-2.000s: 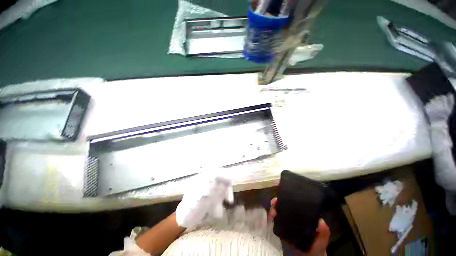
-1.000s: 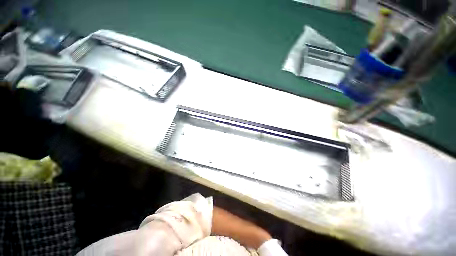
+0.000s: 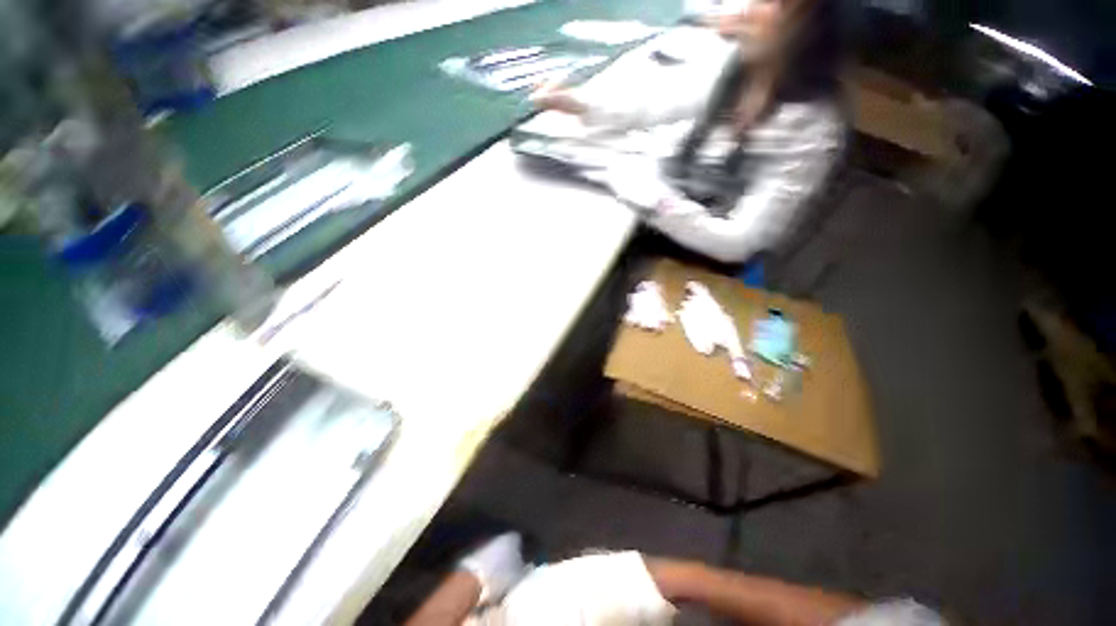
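Observation:
A metal chassis tray (image 3: 251, 526) lies on the white bench edge at the lower left, cut off by the frame and blurred. My left hand (image 3: 496, 565), in a white glove, is small and blurred at the bottom, to the right of the bench edge and apart from the tray; its fingers cannot be made out. My right forearm shows bare at the bottom, but my right hand cannot be made out against the white cloth. No phone is visible.
A brown box-like stool (image 3: 783, 416) holds crumpled white gloves (image 3: 710, 324) and a light blue item (image 3: 775, 336). A seated person (image 3: 783, 171) in light clothing works farther along the bench. A blurred blue tool holder (image 3: 122, 263) and another chassis (image 3: 288, 202) stand left.
The view has swung far to the right; my tray now lies at the lower left. The phone seen in my right hand two seconds ago is out of sight. The stool and neighbouring person show again.

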